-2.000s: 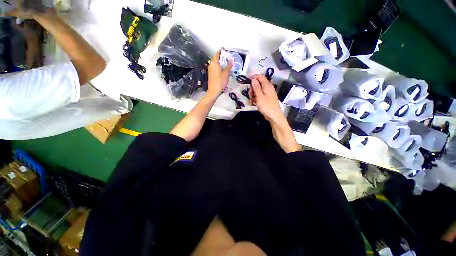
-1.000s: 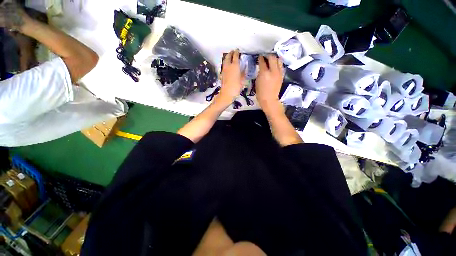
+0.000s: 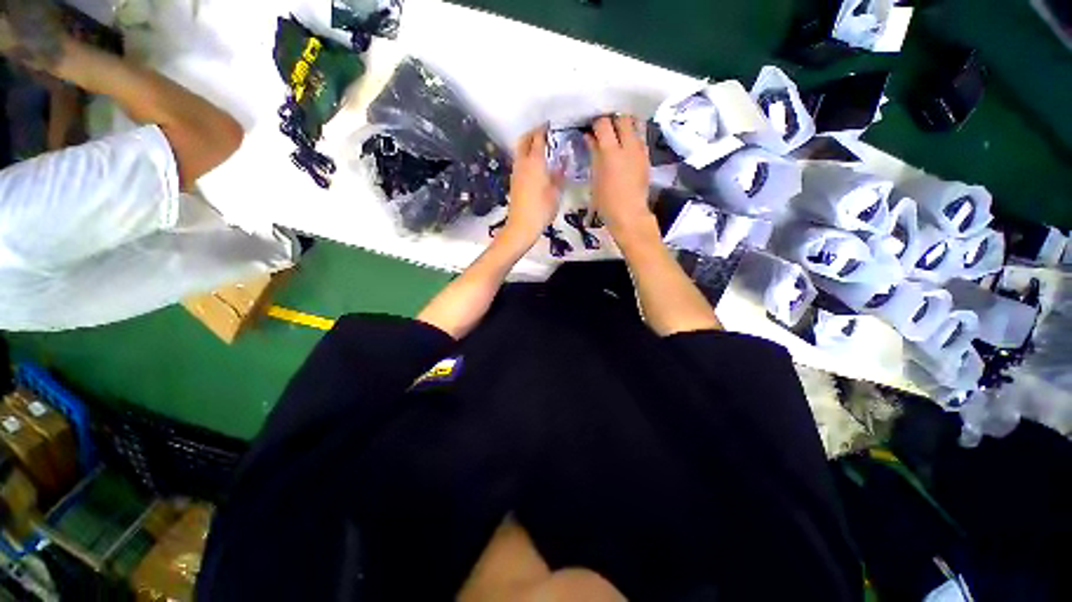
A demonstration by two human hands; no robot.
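Note:
A small box with a clear-wrapped device [image 3: 570,154] in it lies on the white tabletop between my hands. My left hand [image 3: 535,188] grips its left side. My right hand [image 3: 618,173] grips its right side, with the fingers over the far edge. The hands hide most of the box walls. Short coiled black cables [image 3: 557,241] lie on the table just in front of the hands. A crumpled clear bag of black cables [image 3: 435,159] lies to the left of my left hand.
White sleeves with dark items [image 3: 837,253] stand in rows at right. A dark green bag with yellow marking [image 3: 308,71] lies at left. Black boxes [image 3: 947,88] ride the green belt beyond the table. A person in a white shirt [image 3: 94,223] is at far left.
Two seconds ago my right hand held a black cable beside the box; now both hands grip the box. Boxes on the belt have shifted.

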